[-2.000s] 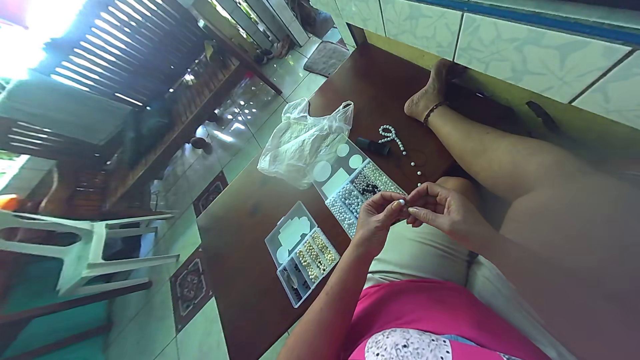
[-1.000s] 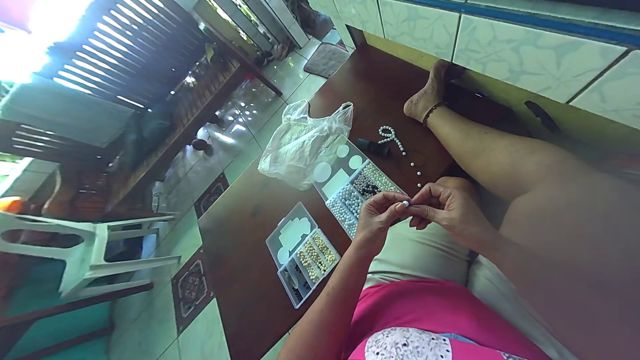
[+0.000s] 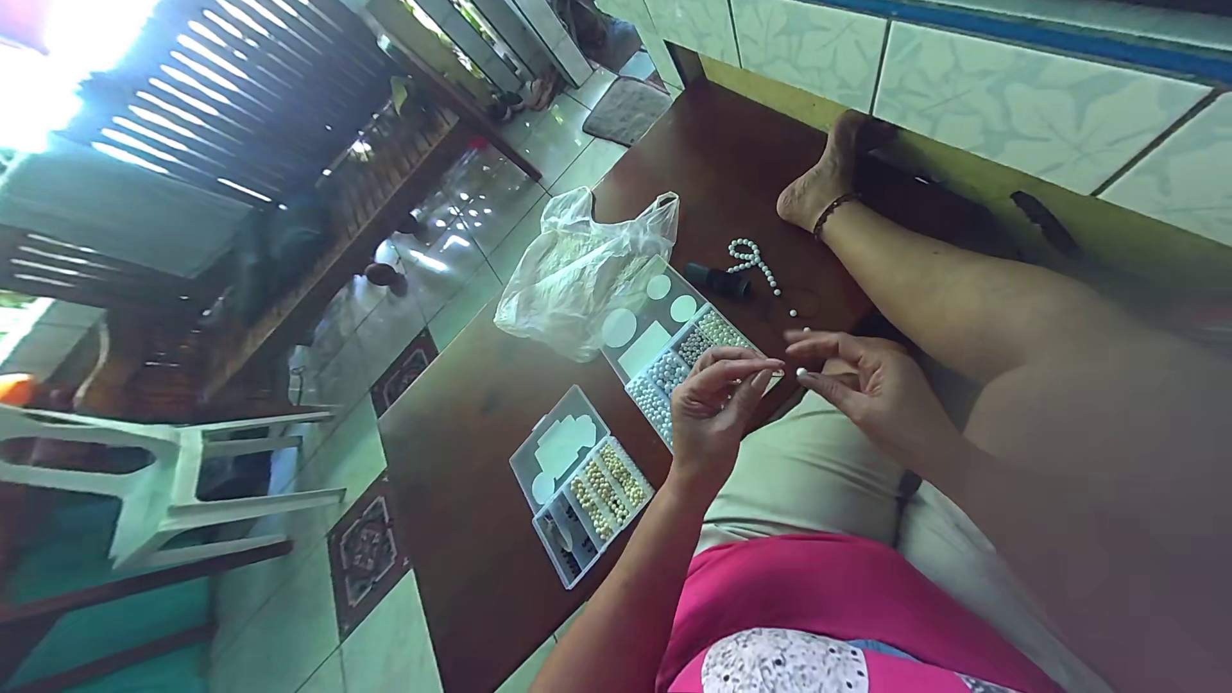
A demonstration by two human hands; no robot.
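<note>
Above my lap, my left hand (image 3: pixel 717 404) has its thumb and forefinger pinched together; what they pinch is too small to make out. Just to its right, my right hand (image 3: pixel 866 380) is turned toward it, with a white bead (image 3: pixel 802 373) by its thumb tip. A strand of white beads (image 3: pixel 746 255) lies looped on the brown wooden surface, trailing toward my right hand. Beside my left hand is an open plastic box of white and grey beads (image 3: pixel 664 371), partly hidden by that hand. A smaller open box of gold and cream beads (image 3: pixel 602 491) lies nearer to me.
A translucent plastic bag (image 3: pixel 587 274) rests against the larger box's lid. A black object (image 3: pixel 717 281) lies near the strand. My bare leg (image 3: pixel 924 250) stretches along the right side, below a tiled wall (image 3: pixel 1020 106). A white plastic chair (image 3: pixel 183 481) stands on the left.
My two hands were together at the fingertips; now a small gap separates them. The white bead shows by my right thumb. The boxes, bag and looped strand have stayed in place.
</note>
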